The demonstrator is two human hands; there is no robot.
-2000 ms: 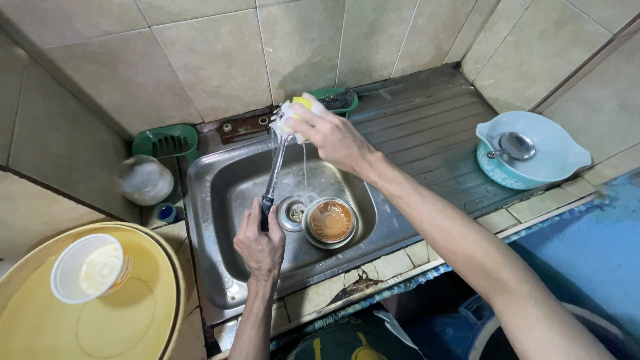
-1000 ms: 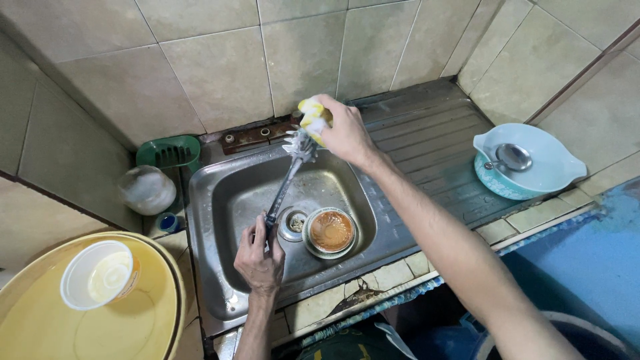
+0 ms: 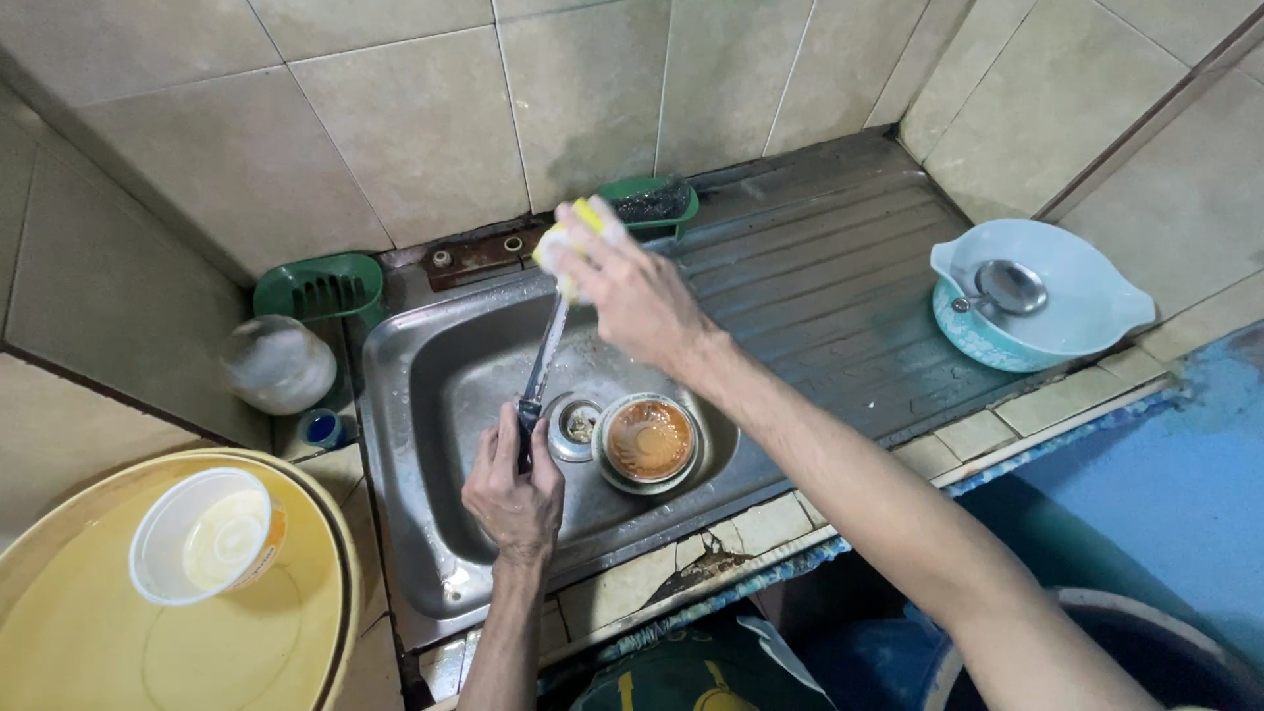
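My left hand [image 3: 515, 484] grips the black handle of a long metal utensil [image 3: 549, 346] over the stainless steel sink [image 3: 434, 395]. Its far end is hidden by the sponge and fingers; an earlier frame shows a toothed head there. My right hand [image 3: 642, 286] is closed around a soapy yellow sponge [image 3: 589, 212], pressed on that far end above the sink's back edge. Below, beside the drain strainer [image 3: 577, 425], a bowl with orange-brown residue [image 3: 650, 440] rests on the sink floor, seemingly stacked in another dish.
A pale blue casserole bowl [image 3: 1047, 341] holding a ladle [image 3: 1011, 286] stands on the ribbed drainboard [image 3: 829, 247]. Left are a green soap dish [image 3: 321, 286], a cloudy jar [image 3: 280, 365] and a water-filled yellow basin [image 3: 89, 632] with a floating white tub [image 3: 202, 538]. A green scourer holder [image 3: 647, 205] sits behind.
The sponge has moved onto the utensil's far end, covering the toothed head that showed one second ago. The running trickle seen two seconds ago beside the utensil no longer shows.
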